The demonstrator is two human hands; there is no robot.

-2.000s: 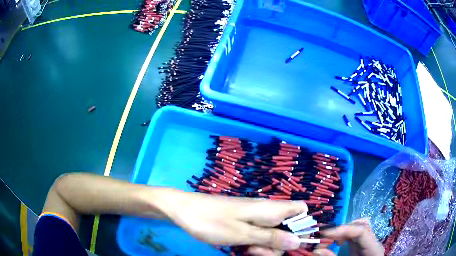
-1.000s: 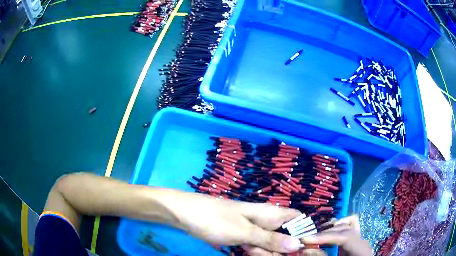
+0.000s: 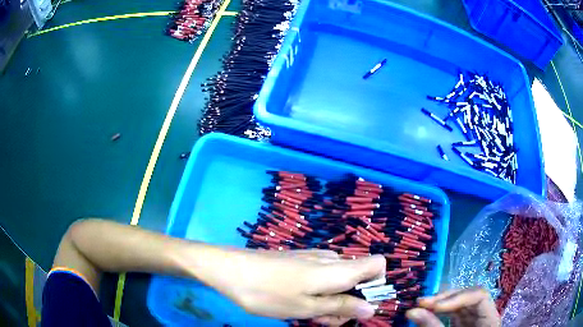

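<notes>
My left hand (image 3: 300,284) reaches over the light-blue tray (image 3: 185,211) and holds several black-and-white pieces (image 3: 378,292), white ends pointing right. My right hand (image 3: 457,305) is at the bottom edge, right of the left hand, thumb and fingertips close together; a small reddish bit shows near them, but whether they grip it I cannot tell. Red-and-black pieces (image 3: 291,204) lie in overlapping rows in the tray, partly hidden under my left hand and forearm. A clear plastic bag (image 3: 470,255) with red sleeves (image 3: 527,255) stands at the right.
A larger blue tote (image 3: 358,144) beyond the tray holds a heap of black-and-white pieces (image 3: 486,128). Long black pieces (image 3: 246,70) lie left of it. A red-and-black bundle (image 3: 188,19) is at the top left. A white sheet (image 3: 555,140) and a deep-blue bin (image 3: 514,29) are at the right.
My right hand has moved right and down, away from the pieces in my left hand. Fewer white ends show in my left hand.
</notes>
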